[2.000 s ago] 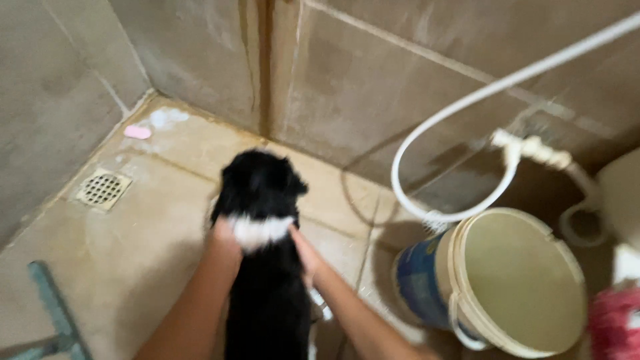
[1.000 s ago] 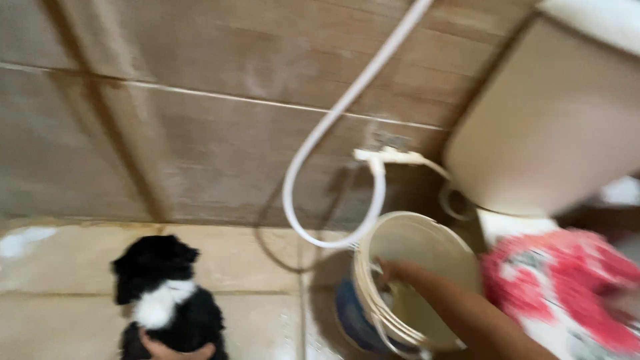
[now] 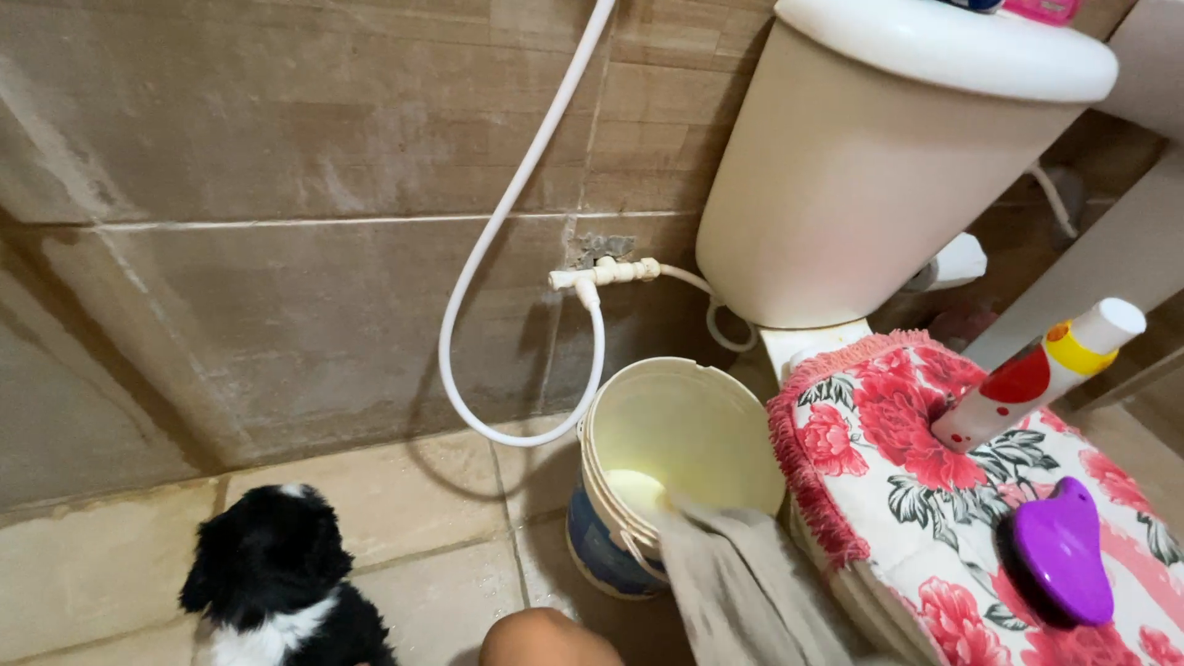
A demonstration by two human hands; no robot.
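Note:
The black and white puppy [image 3: 277,573] is at the lower left on the tiled floor, its lower body cut off by the view's edge. Neither my left hand nor my right hand can be made out. A bent knee [image 3: 550,640] shows at the bottom edge. Grey cloth [image 3: 740,587], blurred at its tip, hangs across the near rim of a plastic bucket [image 3: 684,398]. Inside the bucket is a pale round patch; whether it is water or an object I cannot tell.
A white hose [image 3: 476,259] loops from a wall valve [image 3: 610,272] beside the toilet tank [image 3: 860,176]. On the floral toilet lid cover [image 3: 888,453] are a white bottle [image 3: 1027,379] with a yellow band and a purple brush [image 3: 1064,550]. Brown tiled wall stands behind.
My hands, earlier around the puppy, then one on it and one in the bucket, have gone from sight. The grey cloth and the knee have appeared. The view has swung right.

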